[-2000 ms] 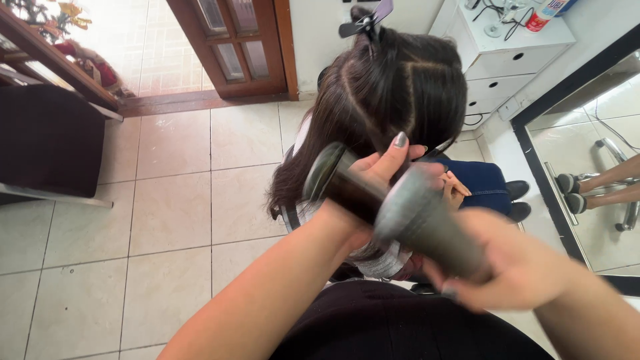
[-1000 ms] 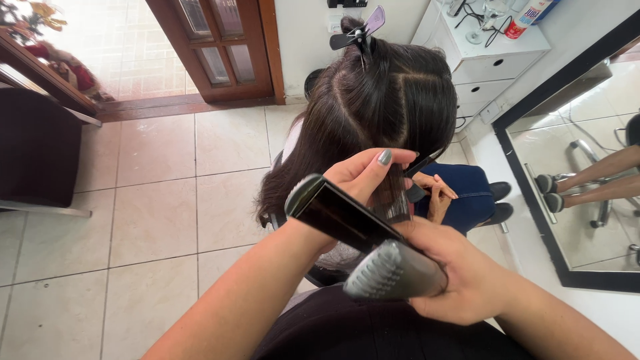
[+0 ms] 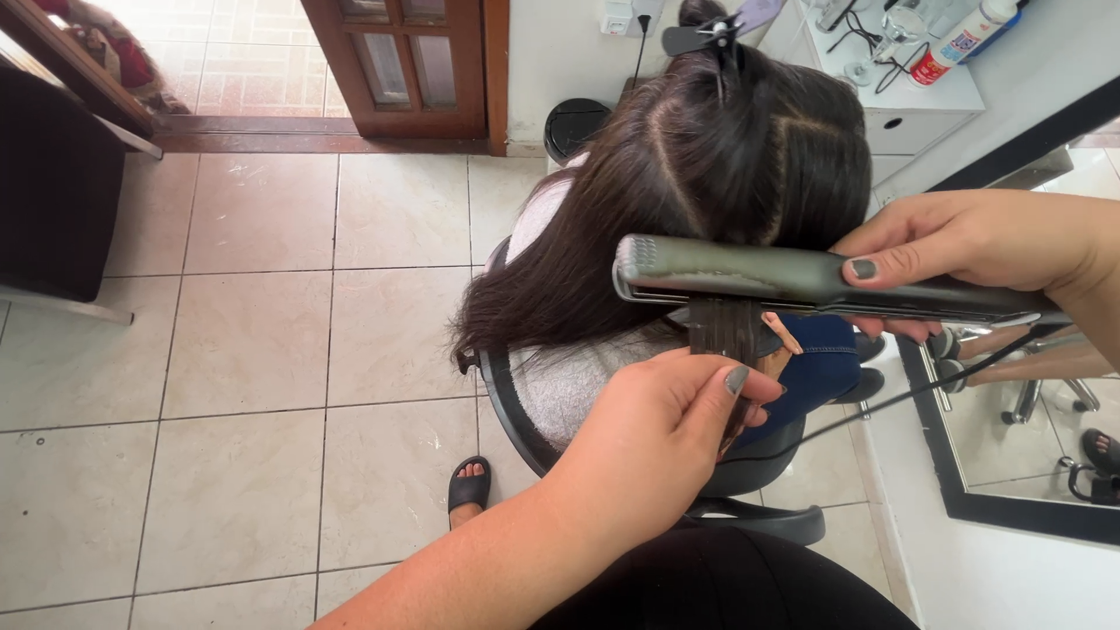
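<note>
My right hand (image 3: 936, 254) grips a hair straightener (image 3: 744, 271), which lies level with its plates clamped on a thin lock of dark hair (image 3: 724, 328). Just below the plates, my left hand (image 3: 691, 402) pinches the same lock between thumb and fingers. The seated person's dark hair (image 3: 612, 219) is parted into sections and hangs over a light towel (image 3: 560, 385) on the shoulders. At the crown, sectioning clips (image 3: 719, 33) hold some hair up. The straightener's cord (image 3: 866, 407) runs down from its handle end.
The person sits in a black chair (image 3: 516, 407). On the right are a black-framed mirror (image 3: 954, 481) and a white drawer cabinet (image 3: 927, 105) bearing bottles and cords. A dark chair (image 3: 52, 175) stands left, near a wooden door (image 3: 420, 70). A black round bin (image 3: 573, 127) is by the wall.
The straightener has turned from pointing toward me to lying level, and it is now clamped on the lock. My left hand has moved below it. My right hand has moved to the right side.
</note>
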